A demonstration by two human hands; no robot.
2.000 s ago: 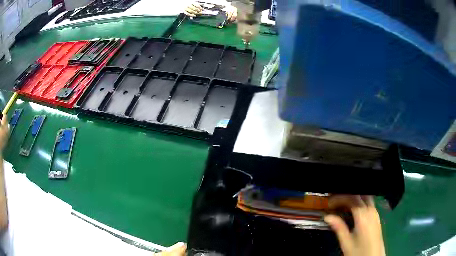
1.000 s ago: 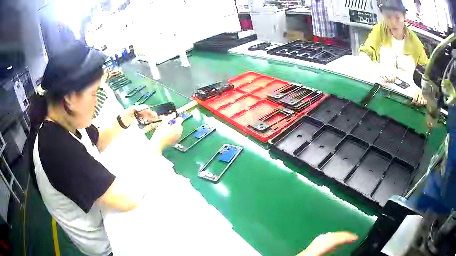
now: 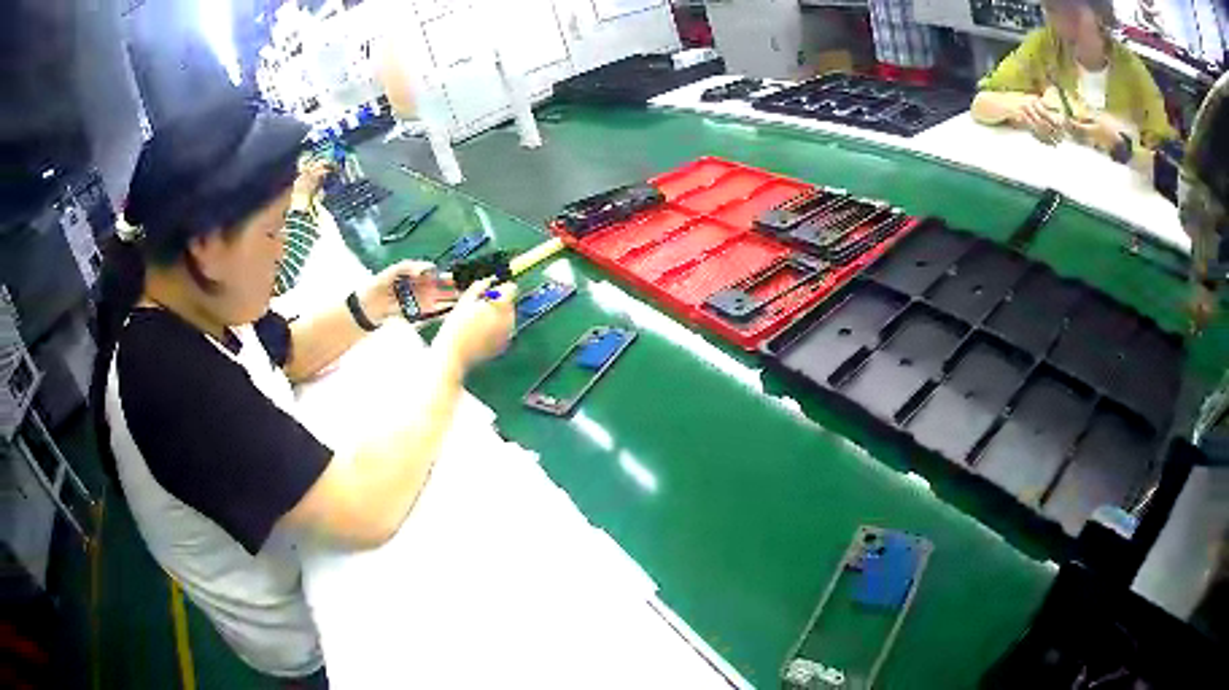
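Neither of my hands is in the picture. A silver phone middle frame with a blue patch [image 3: 883,573] lies on the green mat [image 3: 701,499] at the bottom, nearest me, its lower end close to the picture's edge. Another silver frame with a blue patch [image 3: 600,353] lies farther left on the mat. A third one [image 3: 539,303] lies beyond it, partly behind the neighbouring worker's hand.
A red tray [image 3: 634,249] holds dark phone frames [image 3: 825,223]. A black blister tray [image 3: 930,364] adjoins it. A worker [image 3: 202,445] at left holds a phone part and a small blue tool. Another person [image 3: 1078,95] sits across. Black press parts [image 3: 1078,627] stand lower right.
My hand at the bottom has left the picture. A silver frame with a blue patch now lies on the mat near there. The view has shifted a little, and the person across has moved their hands.
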